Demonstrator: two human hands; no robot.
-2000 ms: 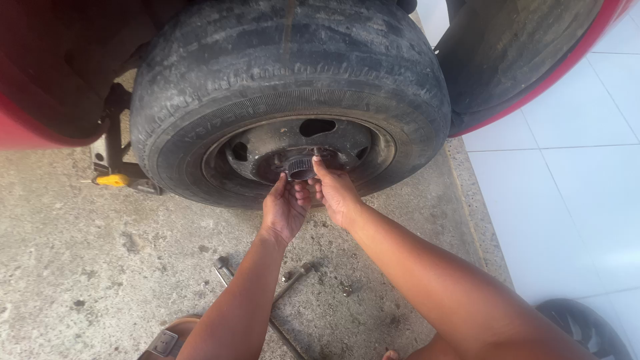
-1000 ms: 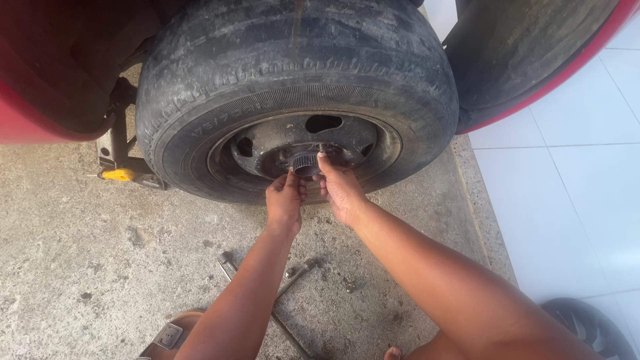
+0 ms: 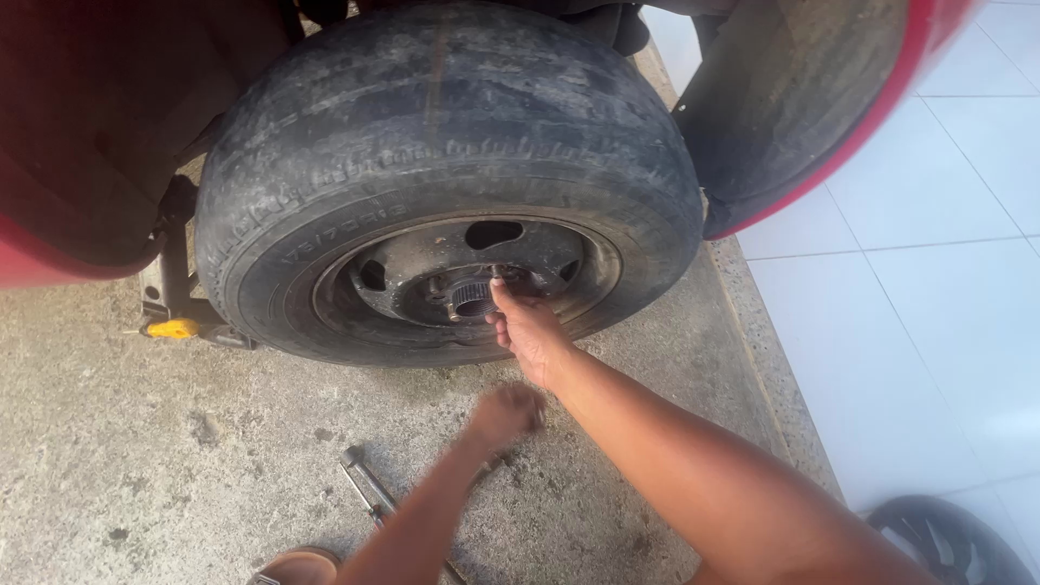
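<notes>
A worn car tire [image 3: 455, 106] on a dark steel wheel rim [image 3: 422, 244] stands upright in a red car's wheel well. At its hub [image 3: 473, 301], a ribbed ring surrounds a round opening. My right hand [image 3: 528, 329] reaches into the rim, its thumb at a wheel stud or nut [image 3: 496, 273] right of the hub; which of the two is unclear. A brass-coloured stud end shows at the hub's lower left. My left hand [image 3: 508, 414] is blurred, held above the concrete below the tire, fingers curled; whether it holds anything cannot be seen. A metal cross lug wrench [image 3: 370, 479] lies under my left forearm.
A jack [image 3: 166, 276] with a yellow part [image 3: 172, 328] stands left of the tire. The red fender edge [image 3: 853, 154] curves at the right, beside pale floor tiles [image 3: 934, 325]. A small black wheel [image 3: 942, 536] sits at the lower right, and brown footwear [image 3: 301, 566] at the bottom.
My left hand has left the hub and moved down toward the concrete. My right hand stays at the wheel's centre.
</notes>
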